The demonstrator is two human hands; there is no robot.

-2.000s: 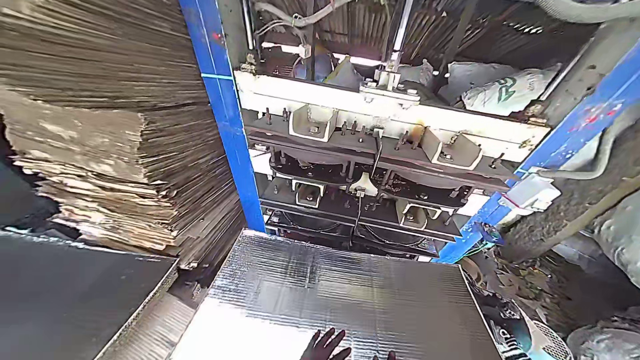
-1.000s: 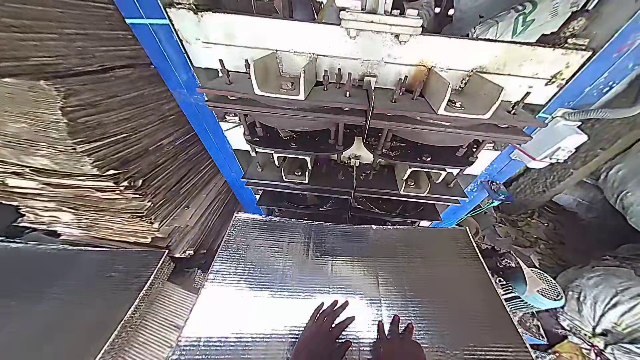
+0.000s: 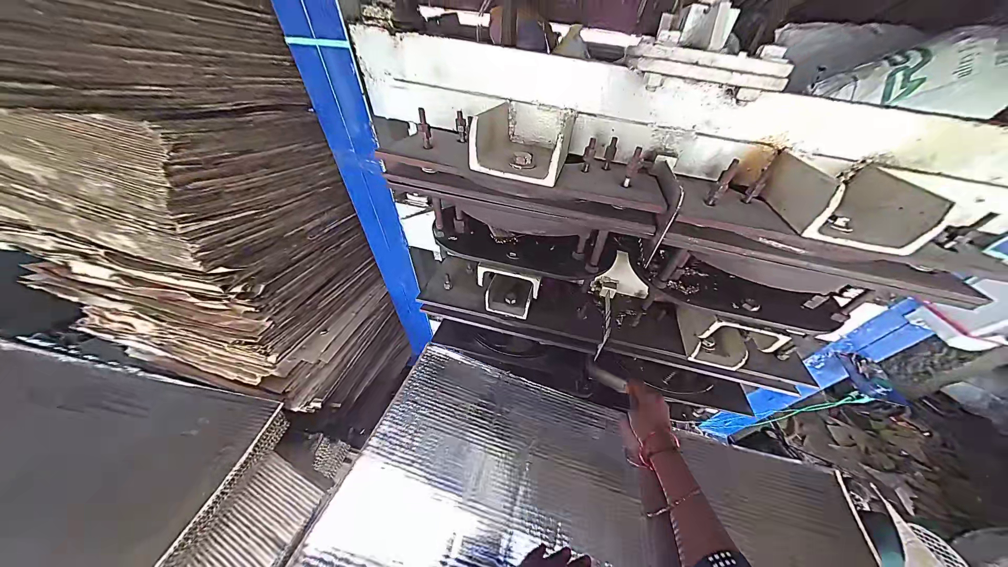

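Note:
A blue-framed press (image 3: 551,311) with dark, stacked metal plates stands ahead. Against its lower opening lies a silver, foil-faced ribbed sheet (image 3: 504,441). My right hand (image 3: 647,413) reaches over the sheet's far edge, its fingers closed round the near end of a short grey handle-like piece (image 3: 608,378). That piece lies at the lowest plate, below a hanging cord; blur hides what it is joined to. Only the fingertips of my left hand (image 3: 555,557) show at the bottom edge, spread over the foil with nothing seen in them.
A tall stack of cardboard sheets (image 3: 260,236) leans at the left, above another dark flat sheet (image 3: 102,449). White channel brackets (image 3: 520,150) and upright bolts stick out of the press. Scraps (image 3: 858,457) and a green wire lie at the right.
My right hand has moved forward from the foil sheet to the lower press plate and closed on the grey piece. My left hand is now lower in view. The view has shifted nearer the press.

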